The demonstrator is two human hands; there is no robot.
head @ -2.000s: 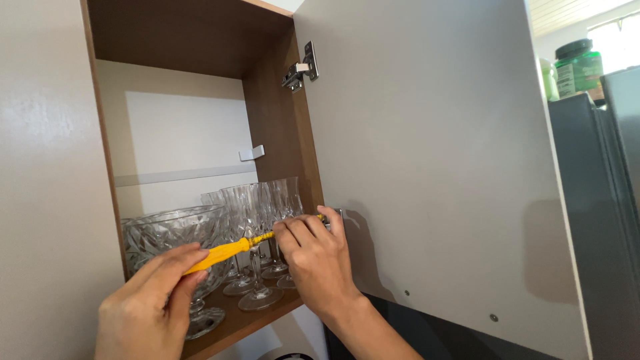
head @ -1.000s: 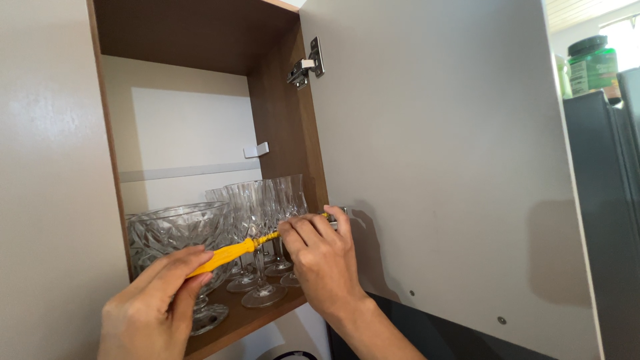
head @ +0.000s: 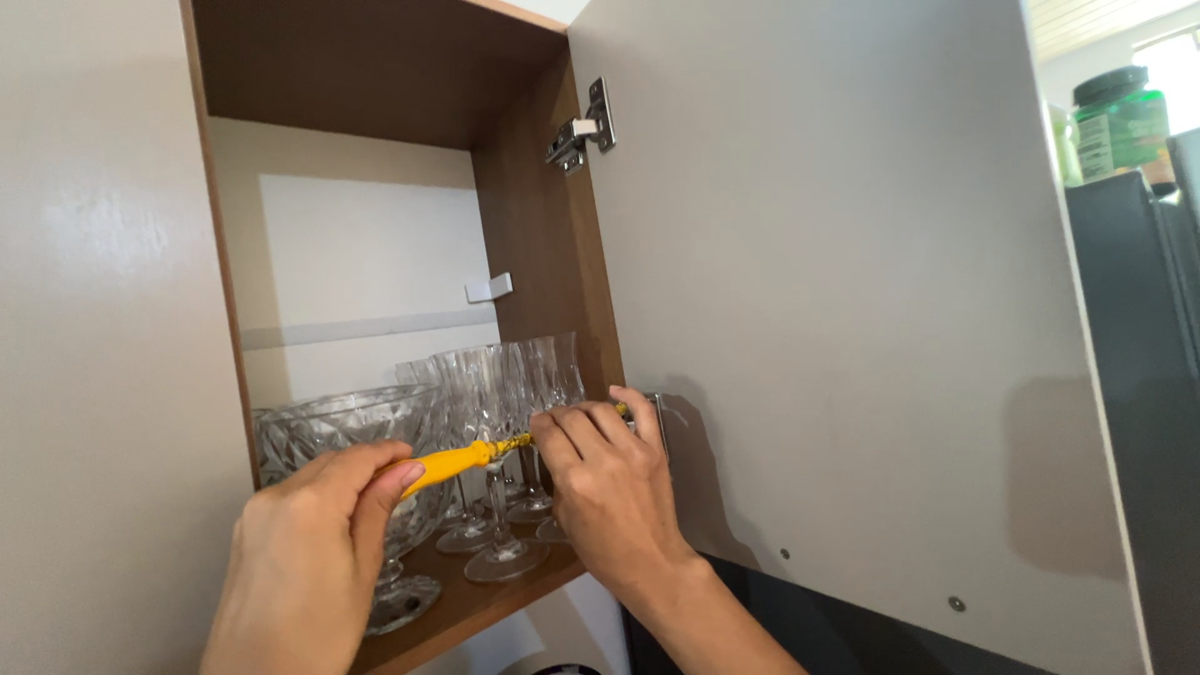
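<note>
My left hand (head: 314, 539) grips the yellow handle of a screwdriver (head: 448, 466), whose shaft runs rightward to the cabinet's lower hinge (head: 662, 417). Around the shaft, close to that hinge, are the bent fingers of my right hand (head: 609, 478). They cover most of the shaft and the hinge, so the tool's tip cannot be made out. Behind my hands, stemmed glasses (head: 497, 384) and a footed cut-glass bowl (head: 352, 405) stand on the cabinet's bottom board. The upper metal hinge (head: 586, 129) joins the open cabinet door (head: 825, 281) to the side panel.
A white bracket (head: 489, 288) sits inside the cabinet near the right wall. To the left is a pale panel (head: 98, 328). Beyond the door's outer edge, a green jar with a dark lid (head: 1120, 122) stands on a dark cabinet or appliance (head: 1116, 225).
</note>
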